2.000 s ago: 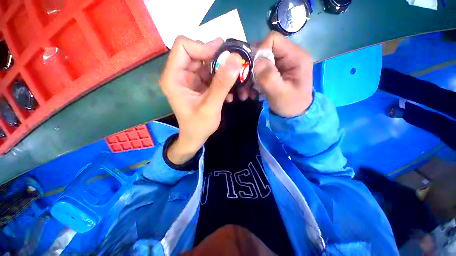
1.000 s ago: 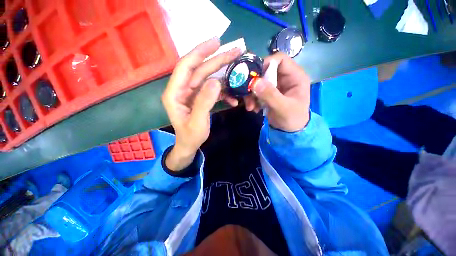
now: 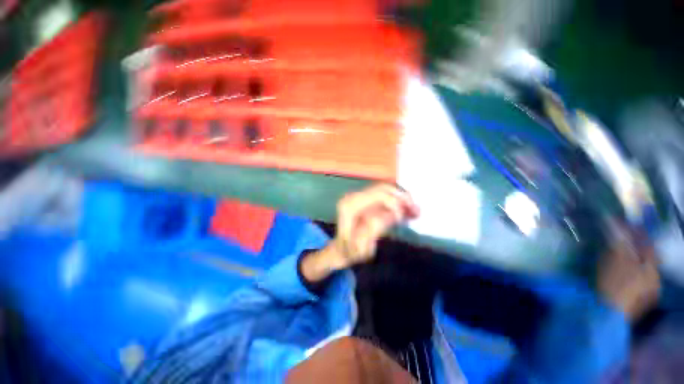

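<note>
The whole view is blurred by motion. My left hand is above the bench's front edge, beside the white paper sheet, with its fingers curled; whether it holds a watch head cannot be told. My right hand is far out at the right, dark and strongly blurred; its fingers and anything in them cannot be made out. The orange-red parts tray lies on the bench with dark discs in its left pockets. A small white paper lies at the bench edge. A bright white round reflection shows right of it.
Blue thin sticks lie on the green bench. A blurred whitish and yellow elongated shape stands out at the right. Another red tray is at the far left. A small red grid piece and blue stools are below the bench.
The view has swung and blurred. My hands have parted: the right has moved far right, while the left stays near the bench edge. The watch head between them no longer shows.
</note>
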